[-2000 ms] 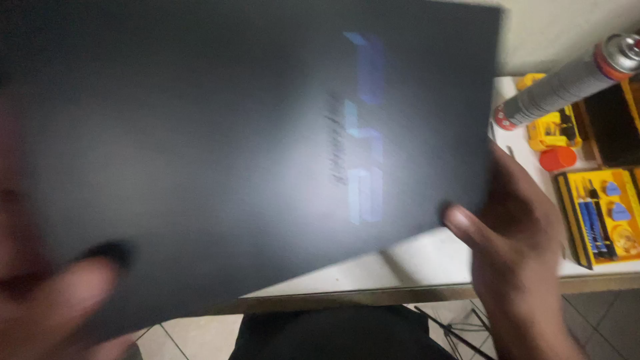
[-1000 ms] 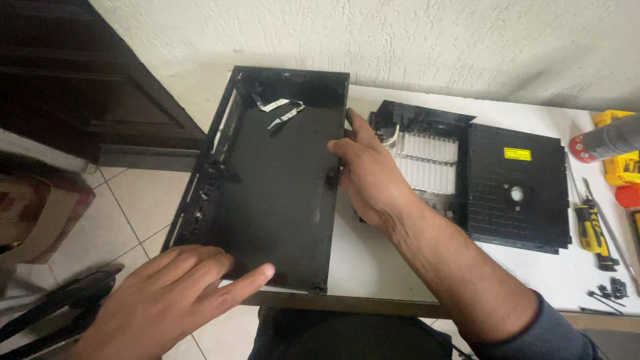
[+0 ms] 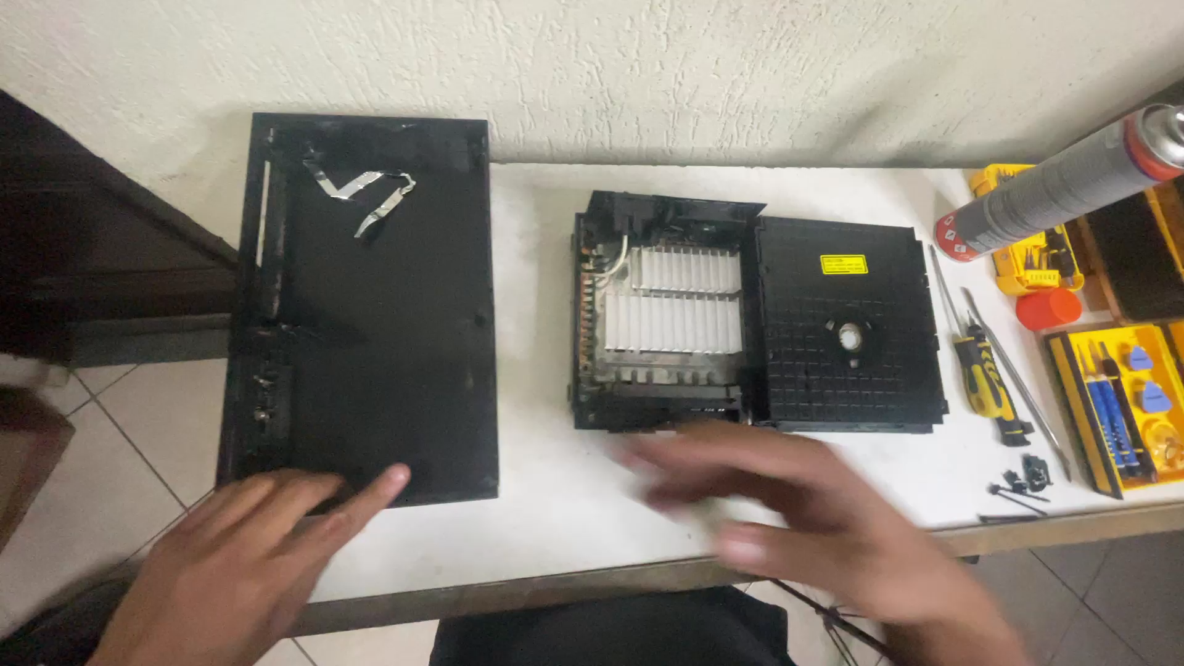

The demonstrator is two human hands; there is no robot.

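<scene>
The black plastic cover of a game console lies inside up at the left of the white table, with a silver ribbon cable on it. My left hand rests at its near edge, thumb on the inner face. My right hand, blurred, is over the table just in front of the opened console body, fingers apart and nothing seen in them. That body shows white power-supply heat sinks and wires at its left, and a black disc drive housing with a yellow label at its right.
A yellow-black screwdriver and thin metal tools lie right of the console, with small black parts and screws nearer the front. Beyond are an open yellow tool kit, a red cap and a spray can. A textured wall stands behind.
The cover, held up with its printed outer face showing two seconds ago, now lies inside up on the table. My right hand has let go of its right edge and moved right, toward the console's front.
</scene>
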